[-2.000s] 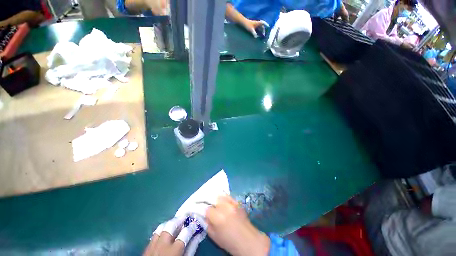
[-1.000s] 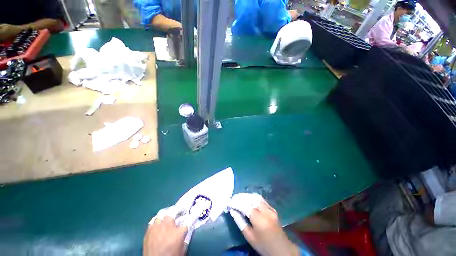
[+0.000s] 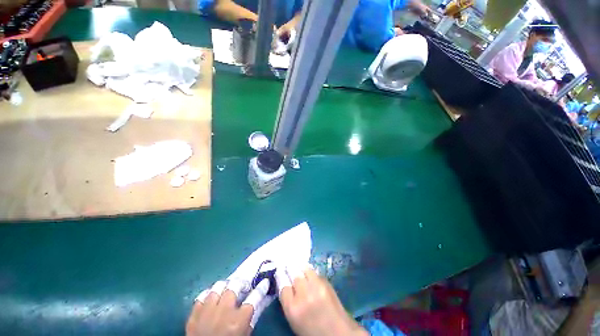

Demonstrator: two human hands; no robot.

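Note:
A small dark watch body (image 3: 264,281) lies on a white pointed sheet (image 3: 289,244) on the green bench. My left hand (image 3: 222,314), with white finger cots, holds the watch body from the left, a fingertip on its face. My right hand (image 3: 312,300) is at its right side, white-covered fingertips pressed against it. Whether the right fingers still hold a cloth is hard to tell.
A bottle with a dark top (image 3: 266,174) and a round cap (image 3: 258,140) stand by the metal post (image 3: 306,85). Cardboard (image 3: 66,157) with a cloth pile (image 3: 146,62) is left; black stacked trays (image 3: 520,170) are right. People work across the bench.
Since one second ago, my right hand has moved left from beside the sheet onto the watch body. The view has tilted, so the post leans more.

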